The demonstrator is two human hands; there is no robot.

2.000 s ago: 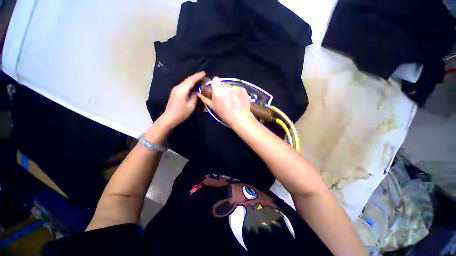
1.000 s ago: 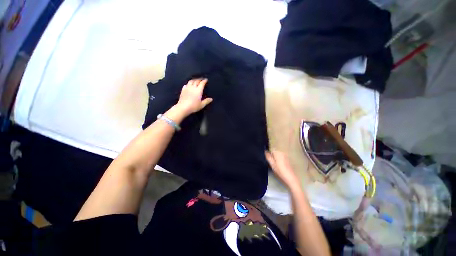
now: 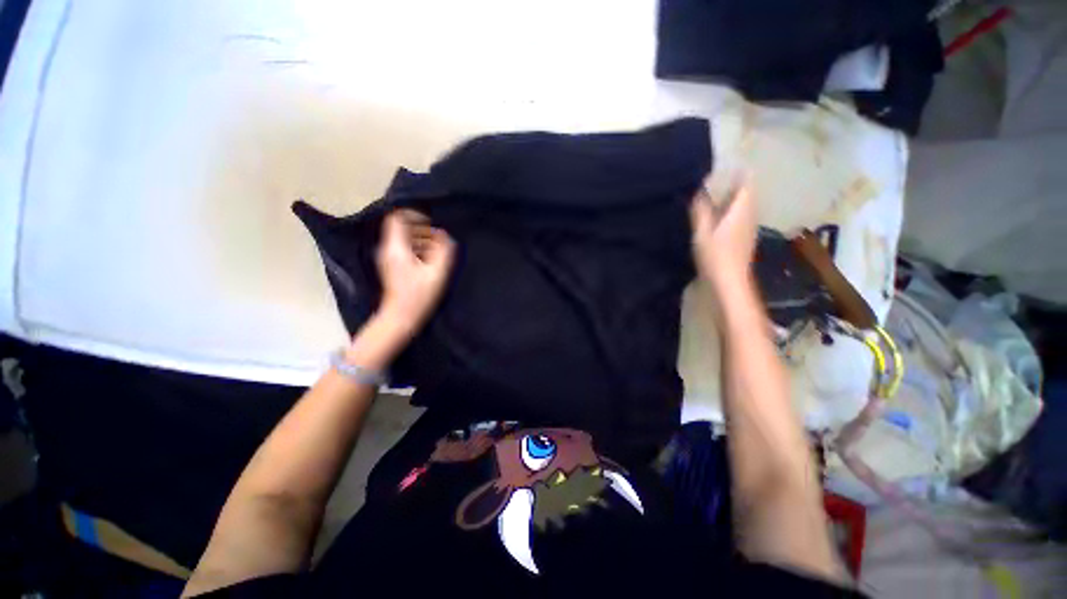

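Note:
The black garment (image 3: 550, 269) lies in front of me on the padded table, with its far edge bunched or folded and its left corner pointed. My left hand (image 3: 412, 263) is at the garment's left part with its fingers curled on the cloth; how firmly it grips is hard to tell. My right hand (image 3: 723, 234) is blurred, at the garment's right edge, and whether it pinches the cloth cannot be told. The iron (image 3: 790, 279) rests on the table to the right, partly behind my right hand and forearm, with its brown handle (image 3: 837, 281) on top.
Another black garment (image 3: 761, 47) lies at the table's far right. Yellow hoses (image 3: 887, 357) leave the iron toward a pinkish hose. Pale plastic bundles (image 3: 977, 374) are beyond the right edge. Dark cloth (image 3: 140, 445) hangs at the left below the white table cover (image 3: 152, 176).
The garment's far end has come nearer and is now bunched or folded. My right hand has moved up along its right edge. Earlier the iron was on the garment; it now stands at the right.

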